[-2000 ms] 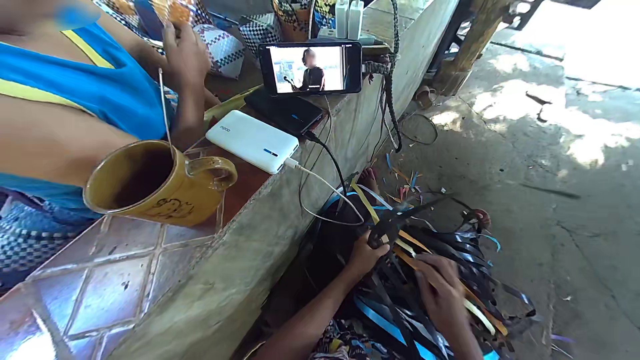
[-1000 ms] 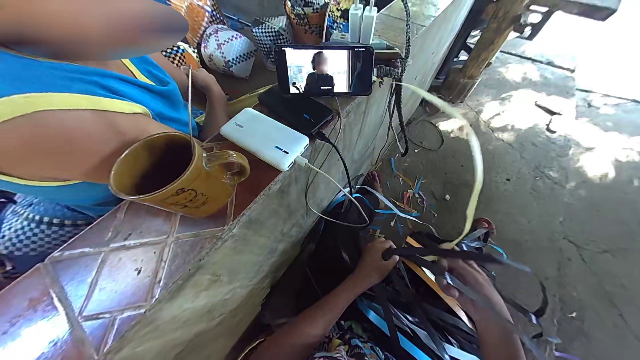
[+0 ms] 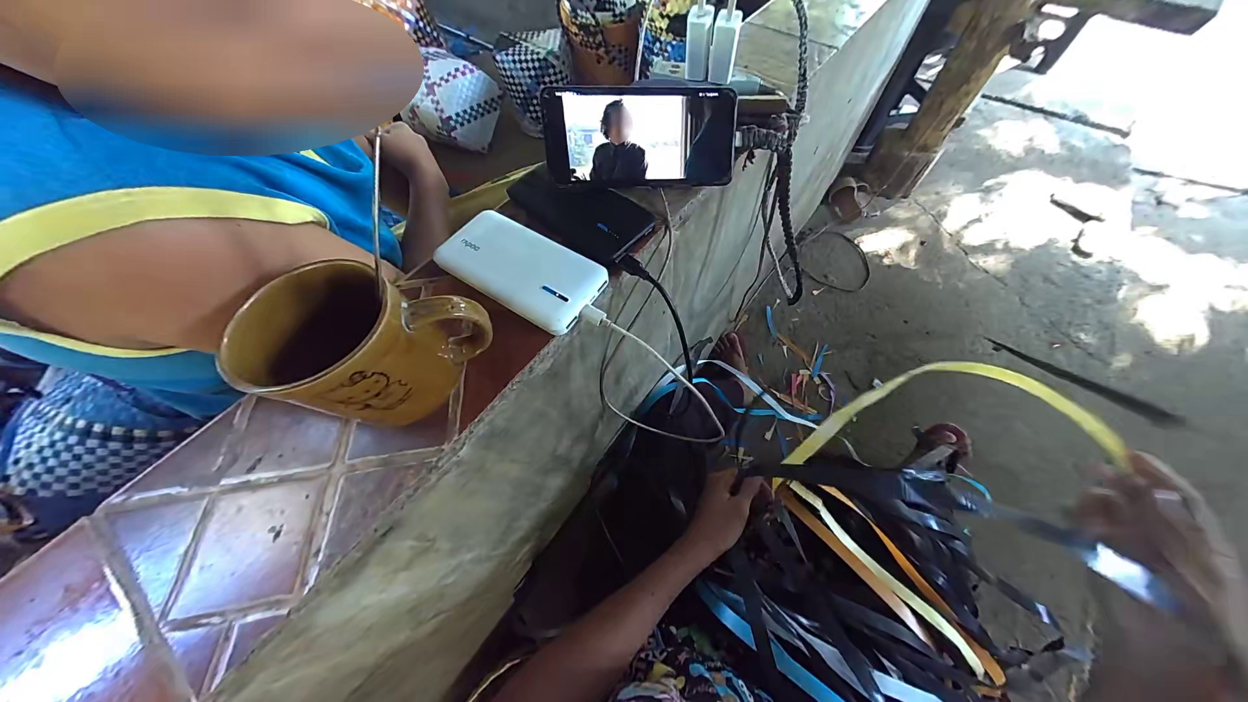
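Observation:
My left hand (image 3: 723,512) is closed on the gathered end of some weaving strips at my lap. My right hand (image 3: 1150,526), blurred, is out to the right and grips a yellow strip (image 3: 960,369) that arches up from beside my left hand. A black strip (image 3: 877,480) also runs from my left hand toward the right one; whether the right fingers hold it I cannot tell. Below and between the hands hangs a bundle of black, blue, orange and cream strips (image 3: 829,604). How the strips join at my left fingers is hidden.
A tiled ledge (image 3: 253,546) bears a brown mug (image 3: 341,351) with a spoon, a white power bank (image 3: 522,271), a black power bank (image 3: 585,214) and a propped phone (image 3: 639,136). Cables droop near my left arm. A person in blue sits left, near woven baskets (image 3: 453,97).
My right hand has moved away to the right from near my left hand. The yellow strip, upright in a curve one second ago, now arches across between the hands.

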